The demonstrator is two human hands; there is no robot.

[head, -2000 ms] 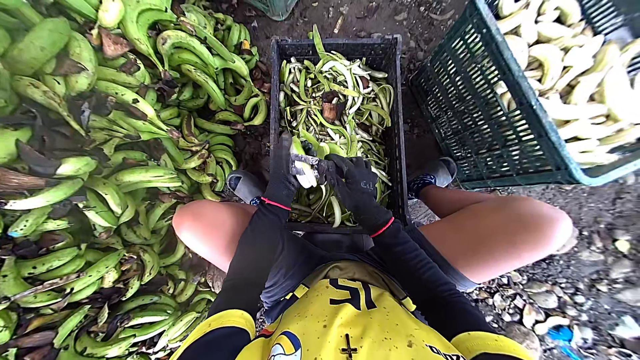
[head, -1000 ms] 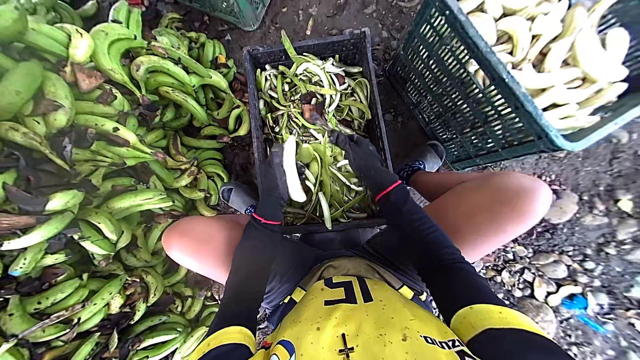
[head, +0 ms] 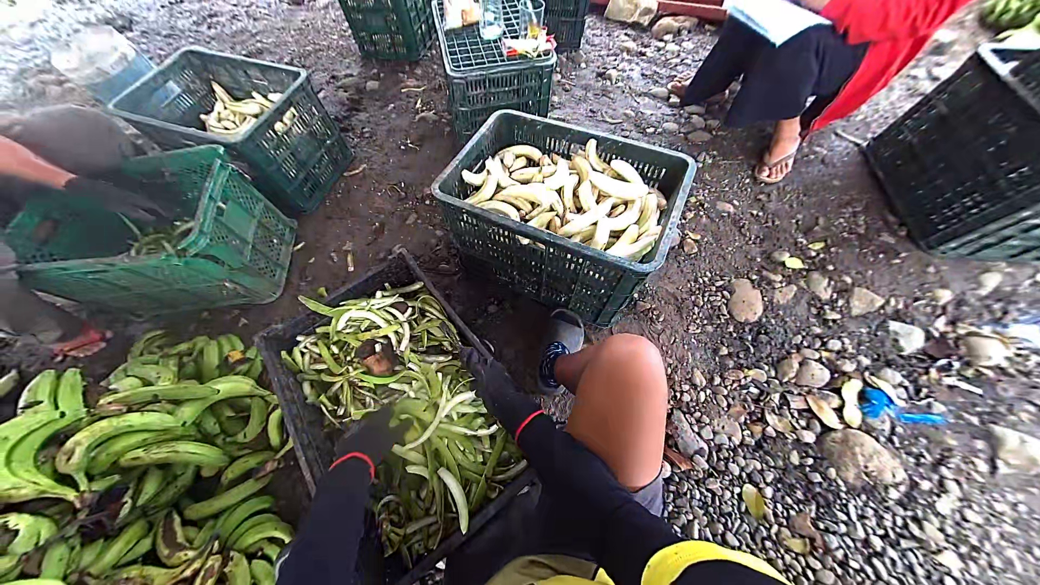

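Note:
Green plantain peels (head: 439, 414) fill a black plastic crate (head: 288, 398) between my legs. My left hand (head: 374, 439), in a dark glove, lies over the peels near the crate's left side; its fingers blur into them, so its grip cannot be made out. At the crate's right rim is my right hand (head: 491, 382), also gloved, its fingers partly hidden and its hold unclear. Unpeeled green plantains (head: 179, 439) are heaped left of this crate. Beyond it, a dark green crate (head: 561, 280) holds peeled plantains (head: 569, 195).
At the left, a co-worker's gloved hand (head: 114, 199) reaches into a green crate (head: 162, 280). Behind stands another crate (head: 313, 146) with peeled plantains. A seated person in red is at the upper right, near a dark crate (head: 967, 154). Stones (head: 861, 459) cover the ground at right.
The view has swung widely up and to the right. The peeled plantain by my left hand a second ago no longer shows there. My right hand has moved to the crate's right rim.

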